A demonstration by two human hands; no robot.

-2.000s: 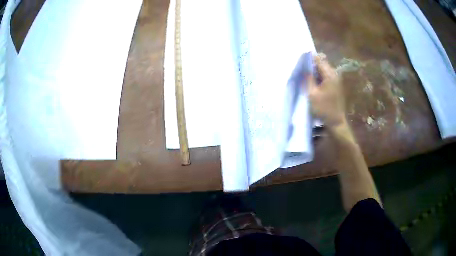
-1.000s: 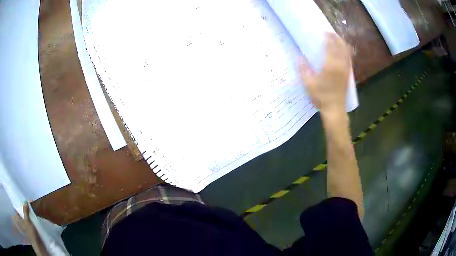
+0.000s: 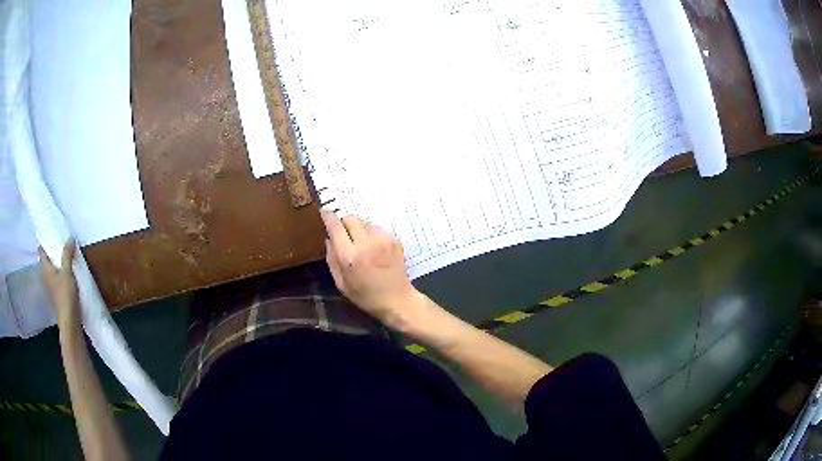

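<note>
A white marker paper with fine printed lines point(image 3: 505, 117) lies spread on the brown table, its front edge hanging over the table's edge and its right side curled into a roll. My right hand point(image 3: 365, 266) pinches the paper's near left corner. My left hand point(image 3: 61, 270) is at the far left, closed around a gathered edge of thin white material point(image 3: 45, 212), which hangs down below the table. A long narrow brownish ruler point(image 3: 281, 117) lies along the marker paper's left edge.
The brown table point(image 3: 189, 117) shows between a white sheet point(image 3: 86, 135) and a narrow white strip point(image 3: 251, 99). Another white rolled piece point(image 3: 773, 72) lies at the right. Yellow-black tape point(image 3: 577, 293) crosses the green floor.
The marker paper has been unrolled to the right across the table. My right hand has moved from the rolled side to the near left corner. My left hand has come into view on the white material.
</note>
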